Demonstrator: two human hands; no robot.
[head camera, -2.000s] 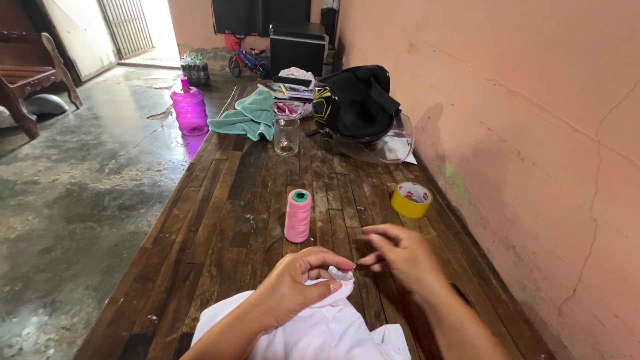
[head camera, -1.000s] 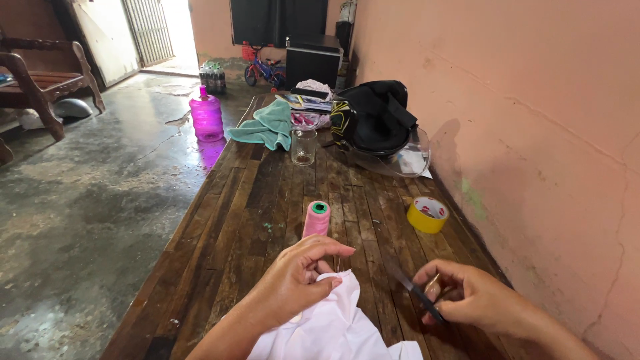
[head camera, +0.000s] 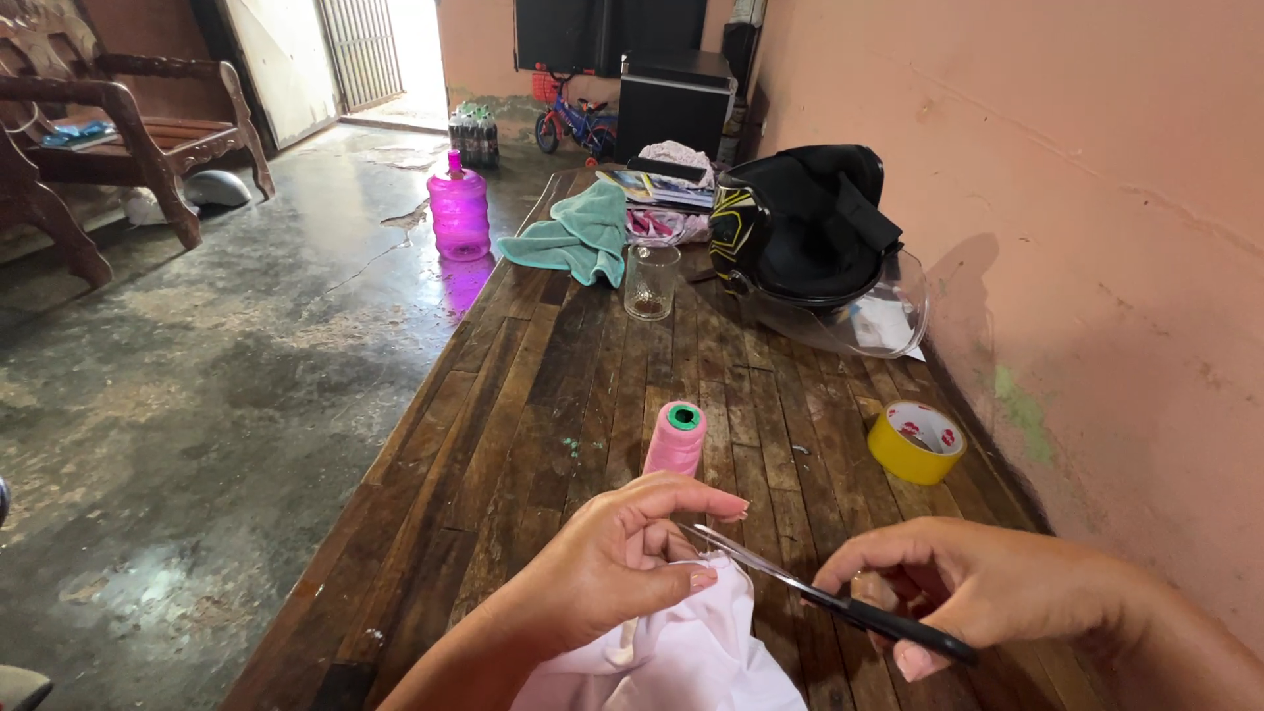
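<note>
My left hand (head camera: 632, 558) pinches the gathered top of a white cloth (head camera: 681, 652) at the near part of the wooden table (head camera: 583, 395). In my right hand (head camera: 948, 583) is a pair of scissors (head camera: 839, 602) with black handles, its metal blades pointing left. The tips lie beside the fingers of my left hand, just above the cloth's edge. Whether they touch a thread cannot be told. Just beyond my left hand stands a pink thread cone (head camera: 677, 439) with a green core. A roll of yellow tape (head camera: 916, 444) lies farther right.
A glass jar (head camera: 651, 284), a teal towel (head camera: 573, 237), stacked papers (head camera: 662, 188) and a black helmet (head camera: 810, 227) with a clear visor occupy the table's far part. The pink wall (head camera: 1086, 247) runs along the right. On the floor at left stands a magenta water jug (head camera: 459, 212).
My right hand, blurred and without visible scissors two seconds ago, held them off to the right one second ago. Now the blades have come left to my left hand.
</note>
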